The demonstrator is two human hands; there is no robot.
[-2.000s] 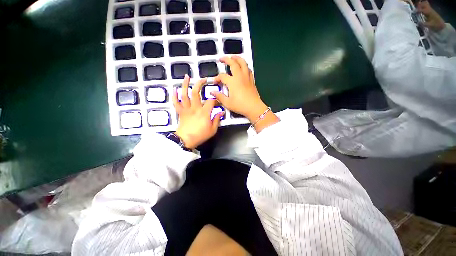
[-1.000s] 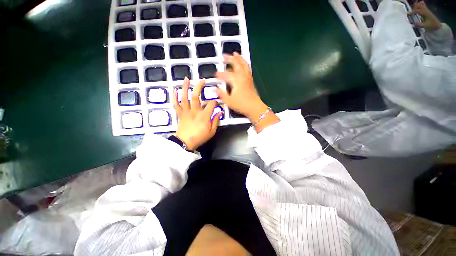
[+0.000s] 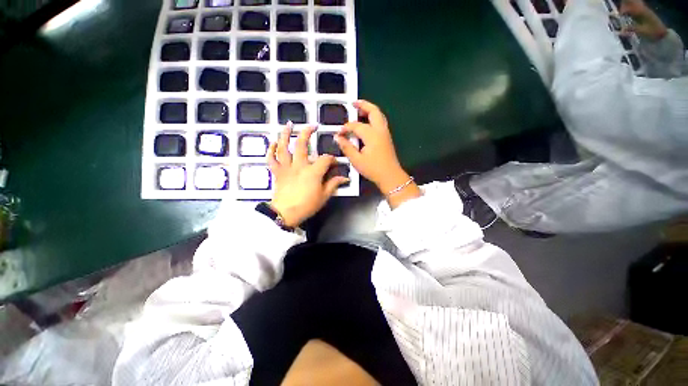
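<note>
A white pocket tray holds rows of rounded-square watch units. Several units in the two nearest rows show white screens, such as the lit unit at the near left; the other rows are mostly dark. My left hand lies over the near rows with fingers spread, its thumb over the dark unit in the near right corner, partly hiding it. My right hand is at the tray's right edge, fingertips touching the dark unit in the second-nearest row, right column. Neither hand lifts a unit.
The tray lies on a glossy dark-green bench. Another person's white sleeve and hand are at the upper right over another white tray. Clear plastic is at the lower left. A black box is at the lower right.
The tray has shifted left under my hands, so they now lie over its rightmost columns. Another unit in the nearest row shows lit from under my left hand. My right fingertips now touch the right-column unit.
</note>
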